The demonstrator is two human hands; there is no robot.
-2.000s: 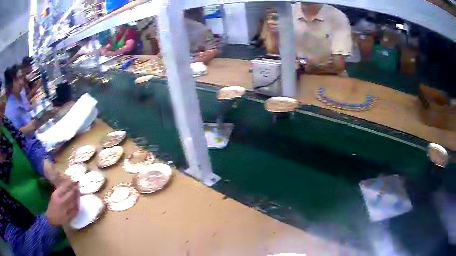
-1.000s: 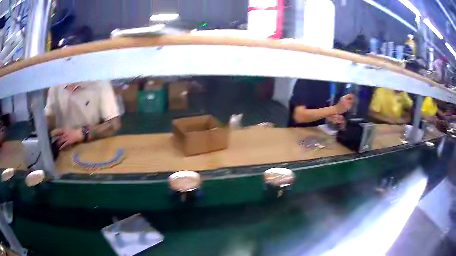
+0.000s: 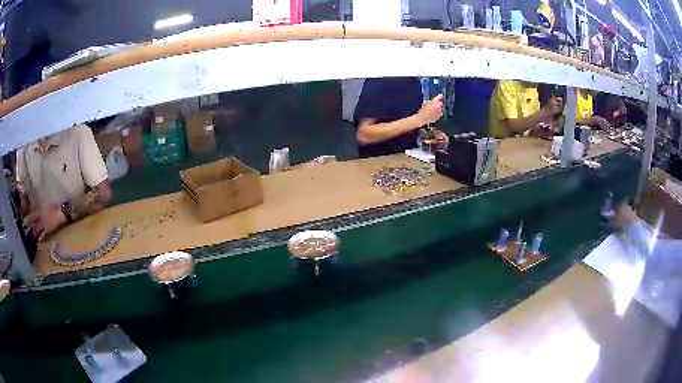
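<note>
Neither of my hands can be made out. The green belt (image 3: 359, 303) crosses in front of me. A white square plate with posts (image 3: 112, 354) lies on it at the lower left. Two round plates on legs stand near the belt's far edge, one left (image 3: 172, 268) and one nearer the middle (image 3: 314, 245). A brown base plate (image 3: 517, 254) with several blue-grey upright posts lies on the belt at the right.
A cardboard box (image 3: 221, 191), loose small parts (image 3: 400, 178) and a black unit (image 3: 467, 161) sit on the far bench. People work behind it. A blurred hand (image 3: 627, 218), apparently another person's, is over the belt's right side. The near bench (image 3: 478, 344) has bright glare.
The view has swung right from the left bench with its round plates. Far-bench things and belt pieces now sit further left. The brown base plate with posts has come into clear view.
</note>
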